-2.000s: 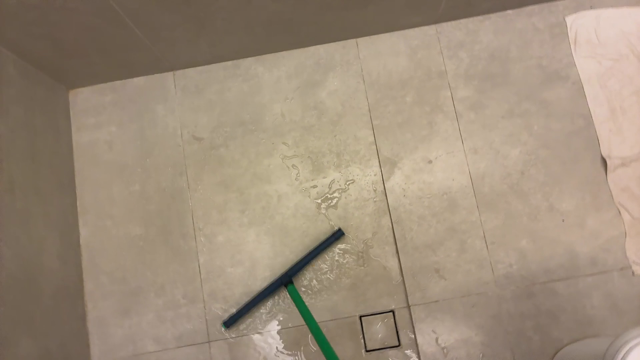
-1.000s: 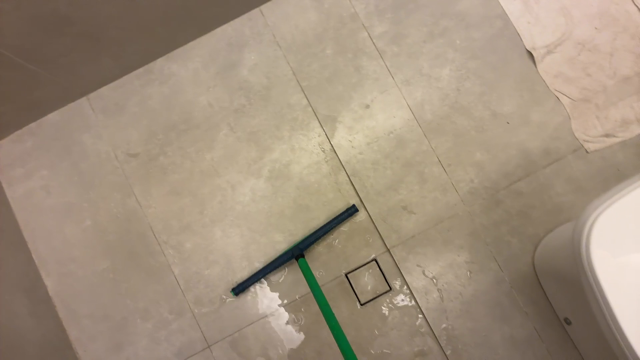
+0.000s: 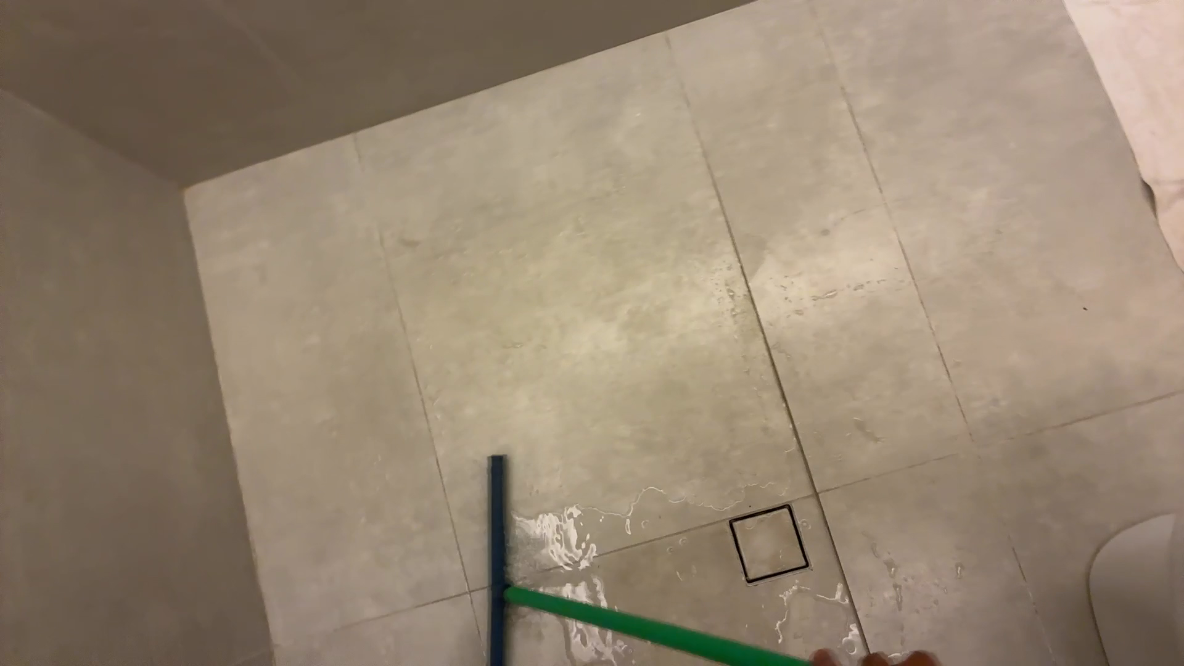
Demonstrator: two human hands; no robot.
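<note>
A blue floor squeegee blade (image 3: 498, 555) lies on the grey floor tiles, running up and down the view, its lower end cut off by the bottom edge. Its green handle (image 3: 647, 629) slants down to the right, where the fingers of one hand (image 3: 874, 659) close around it at the bottom edge. Only fingertips show, so which hand this is cannot be told; no second hand is visible. Water (image 3: 569, 541) gleams just right of the blade. A square floor drain cover (image 3: 770, 544) lies farther right.
Grey walls (image 3: 92, 370) rise at the left and top. A white toilet or similar fixture (image 3: 1142, 592) stands at the lower right, and a pale cloth (image 3: 1133, 83) lies at the upper right. Scattered droplets (image 3: 823, 294) wet the tiles.
The squeegee has turned from a slant to nearly upright in view and now sits farther left of the drain. Fingers have appeared on the handle. The view has shifted and turned.
</note>
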